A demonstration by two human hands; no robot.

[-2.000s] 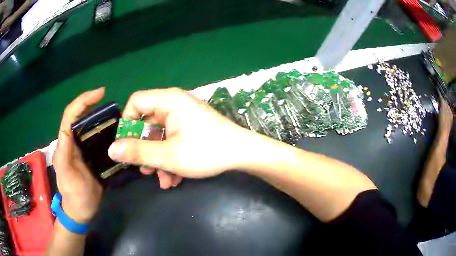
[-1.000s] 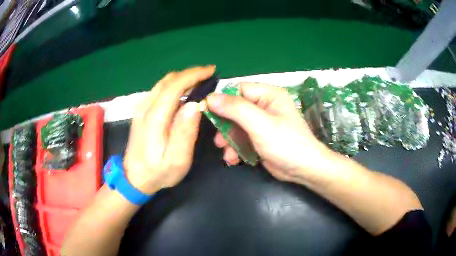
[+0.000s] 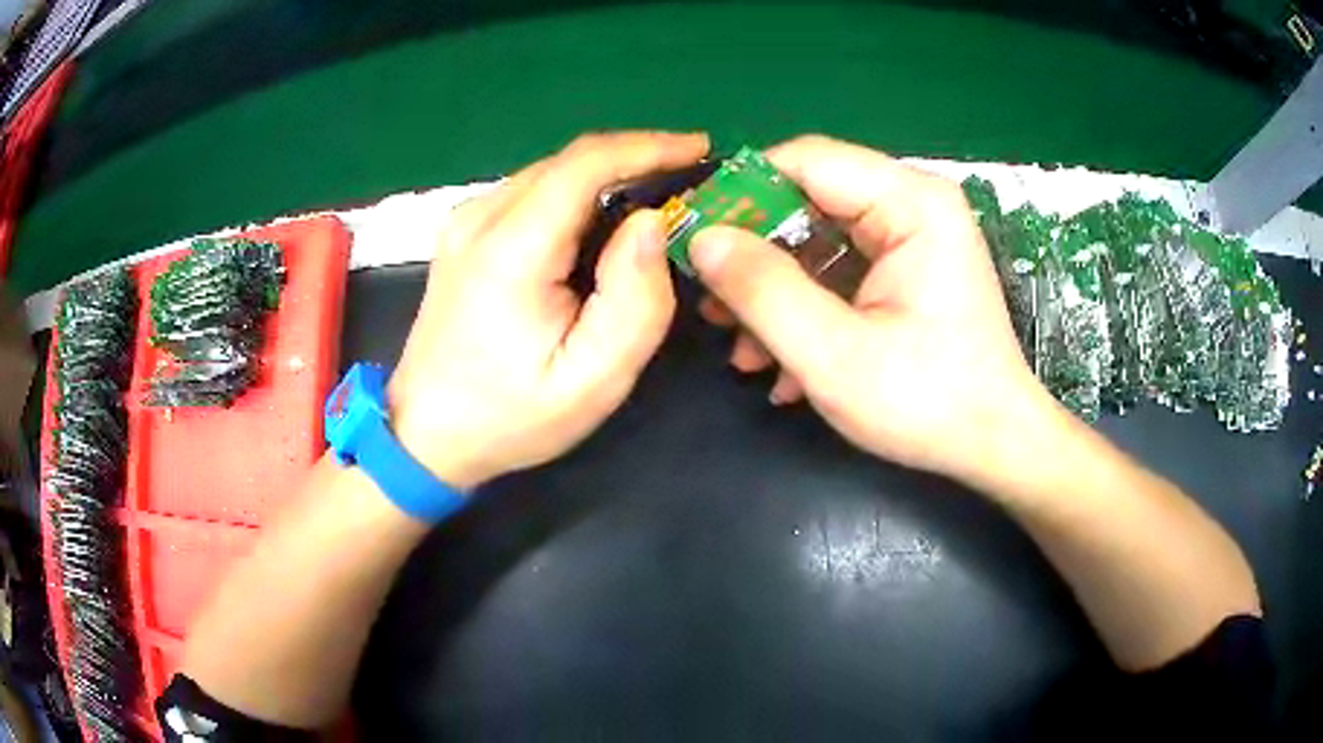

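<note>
My right hand (image 3: 885, 290) grips a green circuit board (image 3: 743, 203) between thumb and fingers, its face with gold contacts turned up. My left hand (image 3: 544, 305), with a blue band (image 3: 385, 443) on the wrist, holds a dark phone housing (image 3: 656, 189), mostly hidden behind its fingers. An orange strip (image 3: 673, 214) shows at the board's left edge, by my left thumb tip. The board's left end is at the housing; whether it is seated in it I cannot tell.
A red tray (image 3: 218, 465) at left holds a column of boards (image 3: 90, 479) and a bunch (image 3: 215, 319). A board pile (image 3: 1146, 312) lies at right on the black bench (image 3: 697, 581). A grey post (image 3: 1262, 167) stands behind. A green conveyor belt (image 3: 479, 87) runs beyond the white edge (image 3: 392, 225).
Both hands have moved slightly up in the picture. The board in my right hand has turned from edge-on to show its green face. The red tray shows more fully than two seconds ago.
</note>
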